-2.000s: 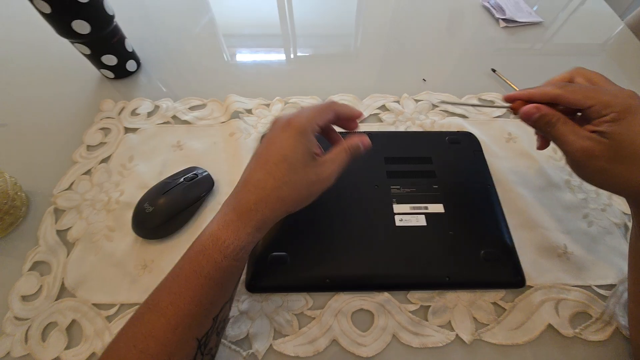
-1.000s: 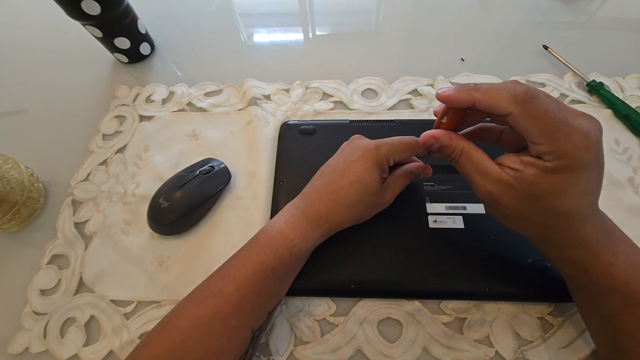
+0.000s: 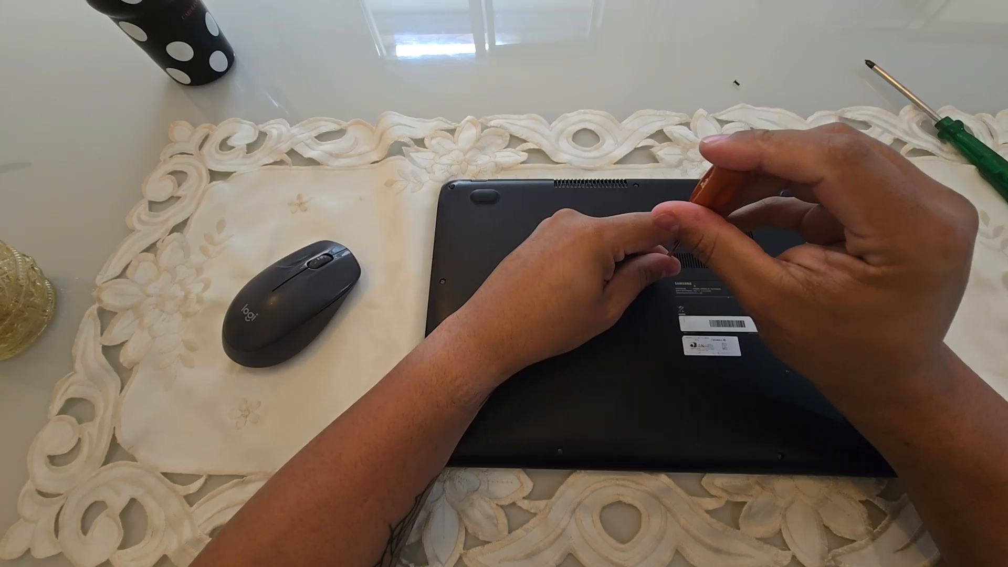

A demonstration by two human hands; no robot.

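Observation:
A black Samsung laptop [image 3: 598,409] lies with its underside up. Over its upper part, my right hand [image 3: 850,244] grips the orange handle of a small screwdriver [image 3: 715,189], whose thin shaft points down and left. My left hand [image 3: 567,276] meets it there, thumb and index finger close around the shaft's lower end; whether they pinch the shaft or a tiny screw is too small to tell. A green-handled screwdriver [image 3: 957,138] rests at the upper right. One tiny dark screw [image 3: 736,83] lies on the glossy table behind the laptop.
Left of the laptop, a dark Logitech mouse [image 3: 291,303] sits on a cream cutwork table runner [image 3: 173,409]. A black tumbler with white dots [image 3: 177,43] stands at the back left. Part of a textured glass object [image 3: 24,303] shows at the left edge.
My hands, apart two seconds ago, have come together over the laptop. The orange-handled screwdriver is now seen in my right hand. The view has shifted somewhat.

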